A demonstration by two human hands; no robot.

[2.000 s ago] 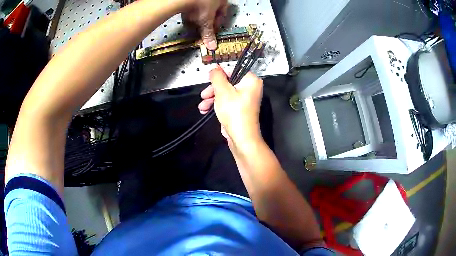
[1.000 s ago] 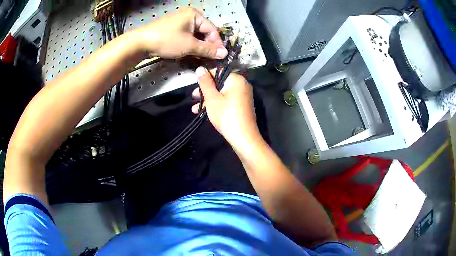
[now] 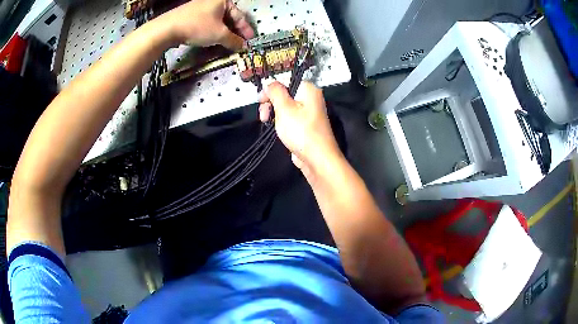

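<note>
A slotted brass-tan fixture (image 3: 274, 62) with a reddish-brown front edge lies on the perforated plate (image 3: 209, 100). Its narrow yellow-tan arm (image 3: 199, 67) points left. Several black cables (image 3: 222, 179) run from its slots and front edge through my right hand and hang over the lap. My right hand (image 3: 296, 117) is closed around them just below the fixture. My left hand (image 3: 218, 26) is bent over the fixture's left end, thumb and fingertips close together beside it. Whether they pinch a connector is too small to tell.
Another fixture (image 3: 138, 7) with black cables hanging from it is at the plate's upper left. A thick dark cable mass lies at left. To the right are a grey cabinet (image 3: 405, 31), a white open frame on casters (image 3: 466, 183) and a red stool (image 3: 437, 253) with a white sheet.
My left hand has moved left from the cable tips to the fixture's left end, uncovering the fixture. More cables now sit along its slots than two seconds ago. My right hand still holds cables.
</note>
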